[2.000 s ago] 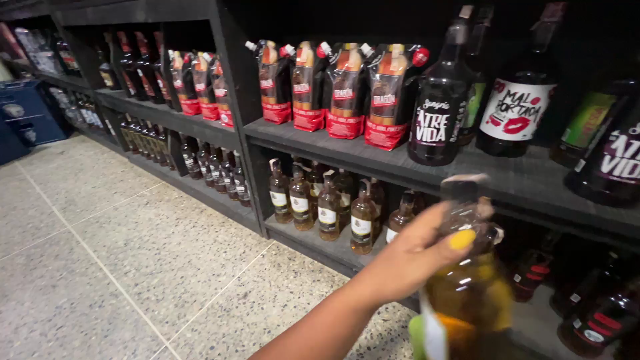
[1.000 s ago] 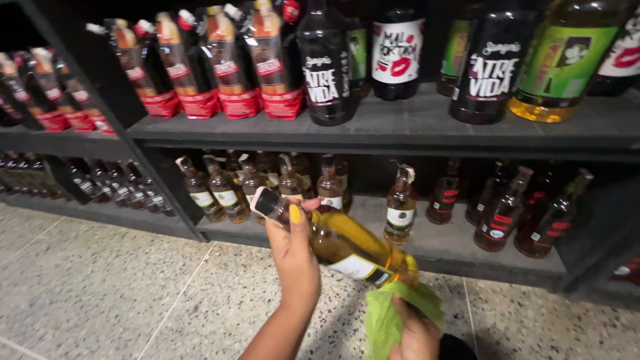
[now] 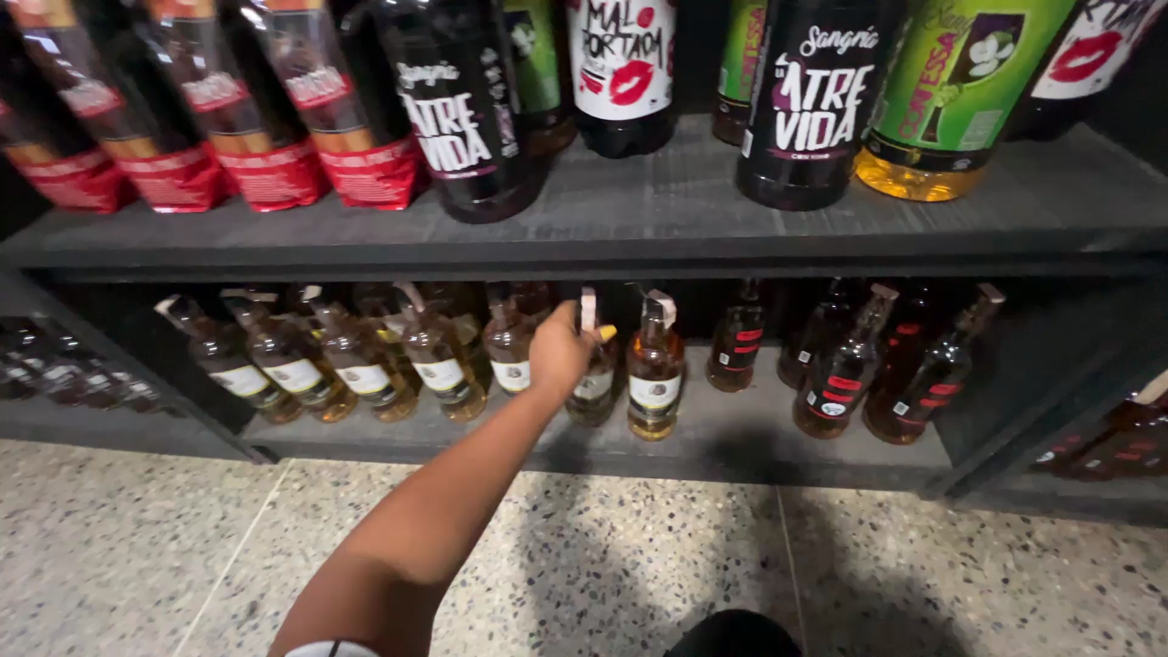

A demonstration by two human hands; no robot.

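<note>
My left hand reaches into the lower shelf, closed around the neck of a glass liquor bottle with a pale label. That bottle stands upright near the shelf's front. Just right of it is a similar amber bottle with a pale strip over its cap. To the left, several more bottles of this kind stand in a row, among them one with a white label. My right hand is out of view, and no green cloth shows.
The upper shelf holds red-bottomed pouches, dark sangria bottles and a green-labelled bottle. Darker bottles with red labels stand at the lower right. Below is a speckled floor. A black divider borders the compartment.
One second ago my left hand held a tilted bottle outside the shelf and my right hand held a green cloth to its base. Now the left hand is inside the shelf; the right hand and cloth have left view.
</note>
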